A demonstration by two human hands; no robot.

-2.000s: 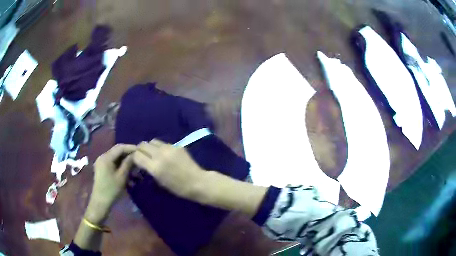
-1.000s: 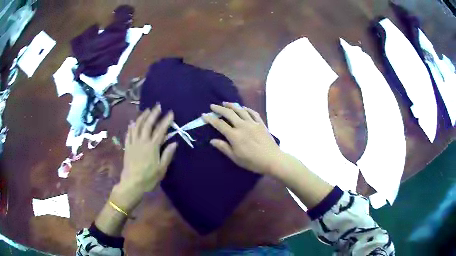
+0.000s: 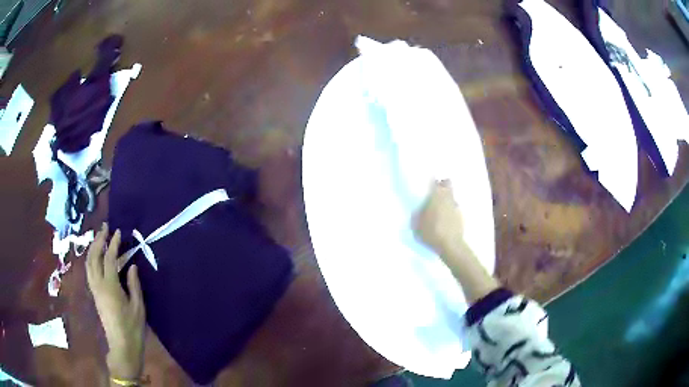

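Observation:
A tied dark purple bundle (image 3: 208, 276) lies in front of me at the left, with a pale strip (image 3: 185, 215) knotted across it. My left hand (image 3: 117, 298) is open, its spread fingers at the bundle's left edge beside the knot. My right hand (image 3: 442, 219) is curled, slightly blurred, on the large white curved pieces (image 3: 355, 204). It seems to grip the inner edge of the right-hand piece; its fingertips are hidden. The two white pieces lie together as one closed oval, with a bluish shadow line down the middle.
White curved pieces with purple edges under them (image 3: 585, 98) lie at the right. At the left are a crumpled purple pile (image 3: 79, 113) on jagged white paper, dark scissors (image 3: 79, 198), a white card (image 3: 13, 119) and a small flared paper slip (image 3: 48, 332). Green floor shows at lower right.
My right hand has left the bundle and moved right onto the white pieces. The right white piece has moved left, closing the gap. The bundle appears further left; my left hand stays at it.

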